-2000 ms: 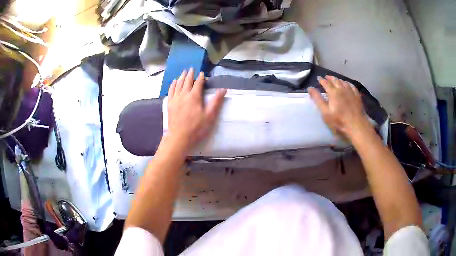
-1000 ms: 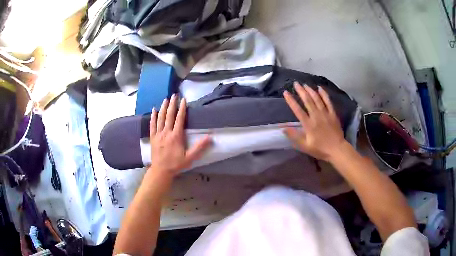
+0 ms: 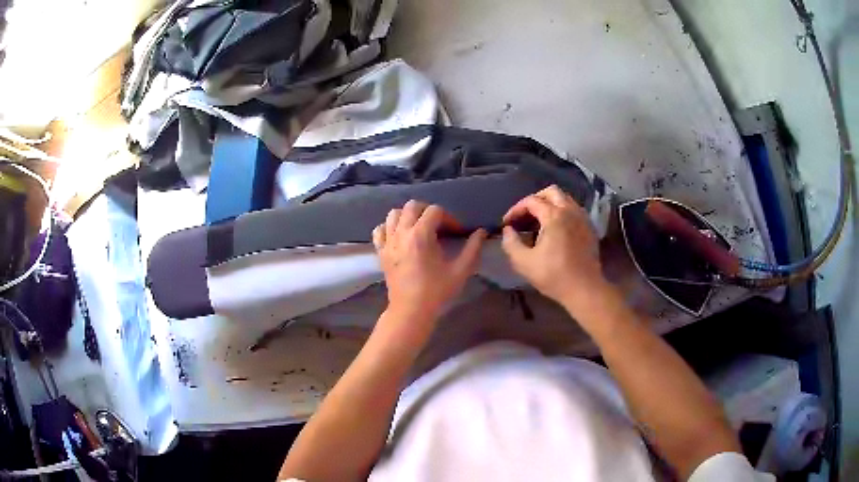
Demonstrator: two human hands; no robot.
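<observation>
The grey-and-white garment (image 3: pixel 358 212) lies stretched over the sleeve board (image 3: pixel 179 271), whose rounded dark left end is bare. A seam runs lengthwise where dark grey meets white. My left hand (image 3: pixel 424 252) and my right hand (image 3: pixel 556 243) are close together over this seam, right of the board's middle. Both pinch the cloth at the seam between thumb and fingers. The fabric right between the fingertips is partly hidden.
The steam iron (image 3: pixel 673 252) rests at the right, its hose (image 3: pixel 810 268) curving up the right edge. A blue support (image 3: pixel 237 174) shows behind the board. A crumpled garment pile (image 3: pixel 245 56) is at the far left. A white spool (image 3: pixel 801 424) is lower right.
The garment has turned on the board, so more dark grey faces up. My hands have gone from lying flat and apart to pinching the seam close together. The view has shifted right.
</observation>
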